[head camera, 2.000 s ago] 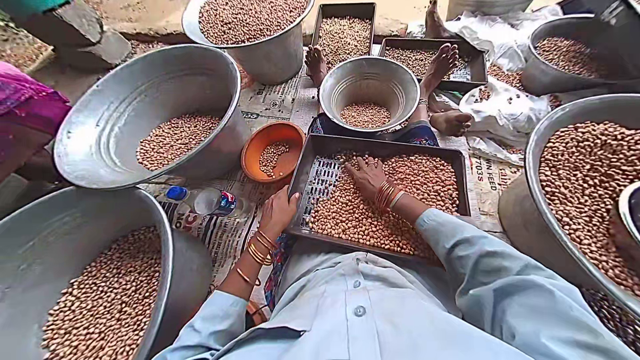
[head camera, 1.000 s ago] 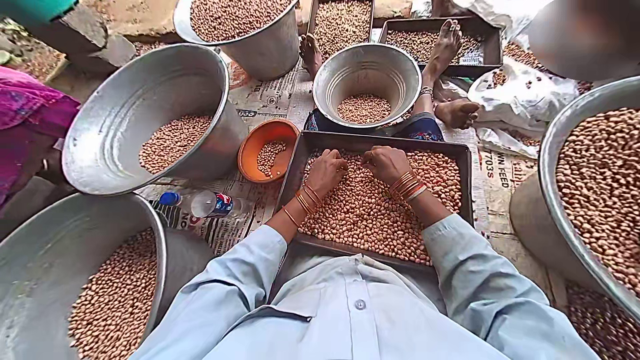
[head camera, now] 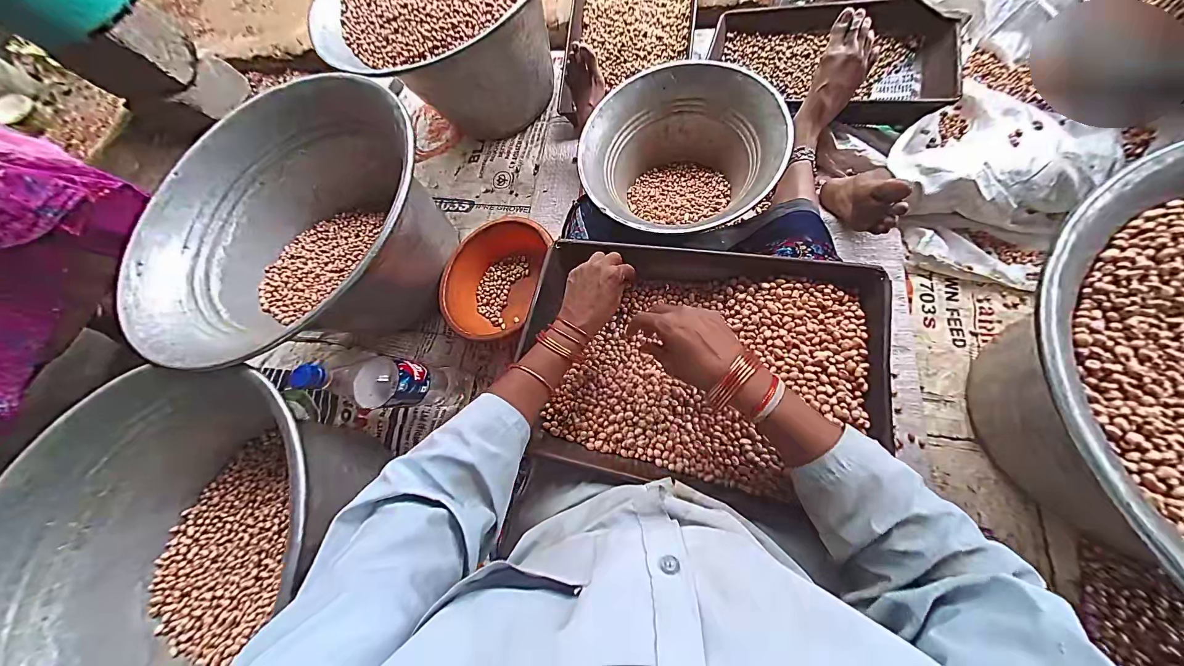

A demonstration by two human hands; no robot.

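Note:
A dark rectangular metal tray [head camera: 883, 351] lies across my lap, filled with brown nuts or seeds [head camera: 786, 342]. Over its far left part is my left hand [head camera: 597, 289], fingers curled in; whether they pinch anything is hidden. My right hand [head camera: 689, 342] is just right of it, low over the nuts, with bent fingers; its fingertips are partly hidden and I cannot tell if they hold one. Just left of the tray stands an orange bowl [head camera: 462, 287] with some paler nuts. Beyond the tray's far edge is a metal tub [head camera: 610, 176] holding a small heap.
Large metal tubs with nuts stand at left [head camera: 231, 213], lower left [head camera: 83, 490], upper left [head camera: 490, 83] and right [head camera: 1027, 407]. A plastic bottle [head camera: 402, 381] lies left of the tray. Two more trays, one here [head camera: 939, 55], another person's foot [head camera: 865, 199] and white plastic [head camera: 1008, 166] are beyond.
Two seconds ago my left hand was outside the tray's left edge; it is now over the nuts. Since one second ago my right hand has come nearer to me, its wrist lower in view.

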